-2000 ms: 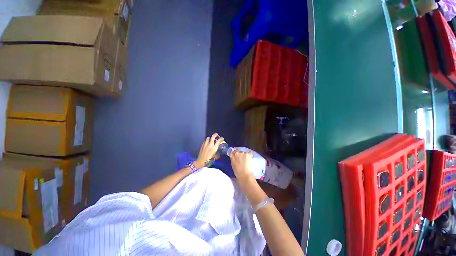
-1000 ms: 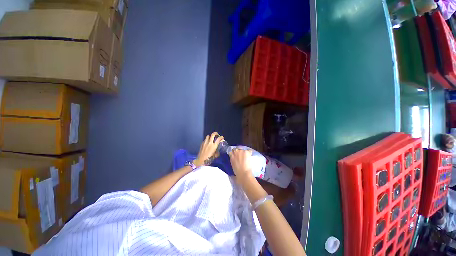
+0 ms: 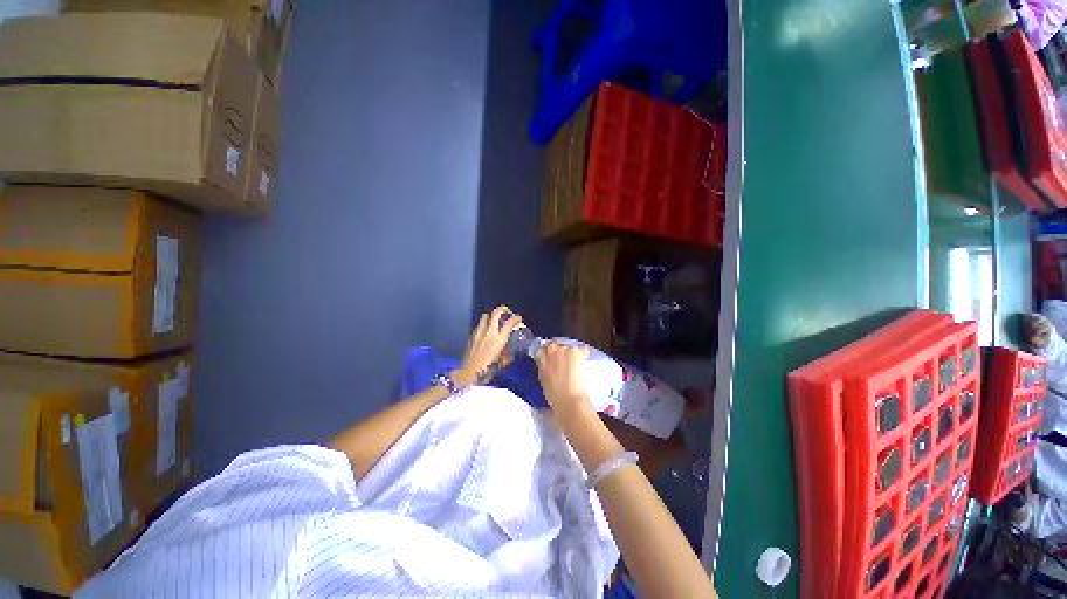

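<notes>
My left hand (image 3: 487,346) is closed round a small clear bottle (image 3: 518,341), which is mostly hidden by the fingers. My right hand (image 3: 563,372) grips a larger white bottle with red print (image 3: 632,399), tilted with its neck at the small bottle's mouth. Both bottles are held over my lap, beside the bench and below its top. Whether liquid flows cannot be told. A white bottle cap (image 3: 772,566) lies on the green bench (image 3: 828,176) near its edge.
Red pocket trays (image 3: 860,468) holding dark units stand on the bench at right. A red tray (image 3: 655,167), a carton and a blue stool (image 3: 632,53) are beside the bench. Cardboard cartons (image 3: 105,129) are stacked at left. A person's hand (image 3: 1035,331) shows at far right.
The view has shifted slightly, so cartons and trays sit a little further left. Both hands keep hold of their bottles in nearly the same pose.
</notes>
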